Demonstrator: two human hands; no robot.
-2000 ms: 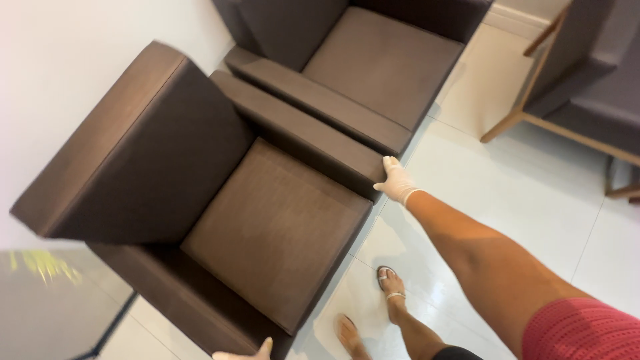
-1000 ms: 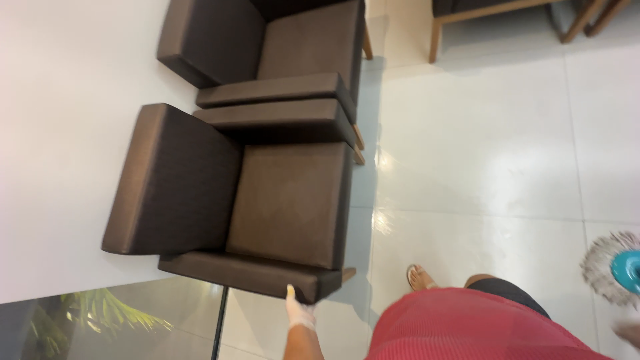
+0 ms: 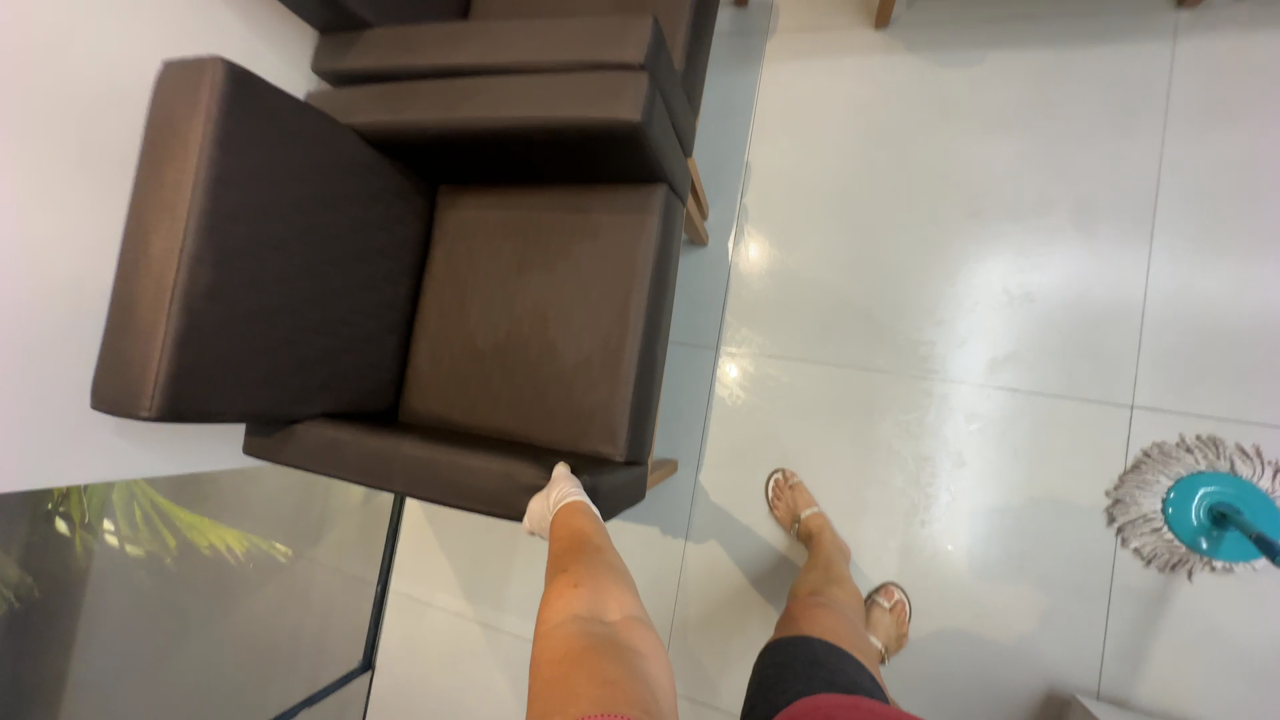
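Observation:
My left hand (image 3: 562, 500), in a thin pale glove, holds the near armrest (image 3: 450, 470) of a dark brown upholstered armchair (image 3: 530, 320). Its thumb rests on the top close to the front end; the fingers are mostly hidden by the hand and the armrest's outer side. The chair's backrest (image 3: 280, 260) is toward the white wall, and its far armrest (image 3: 490, 105) lies close alongside the armrest of a second brown armchair (image 3: 490, 45). My right hand is out of view.
A string mop (image 3: 1150, 510) with a turquoise head is on the glossy tiled floor (image 3: 930, 300) at right. A dark-framed glass pane (image 3: 220, 590) reflects leaves at lower left. My sandalled feet (image 3: 800, 500) are beside the chair. Wooden furniture legs (image 3: 884, 12) show at the top.
My right hand, on the far armrest two seconds ago, has left the view. My left hand remains at the near armrest. The view has turned, and the mop shows at right.

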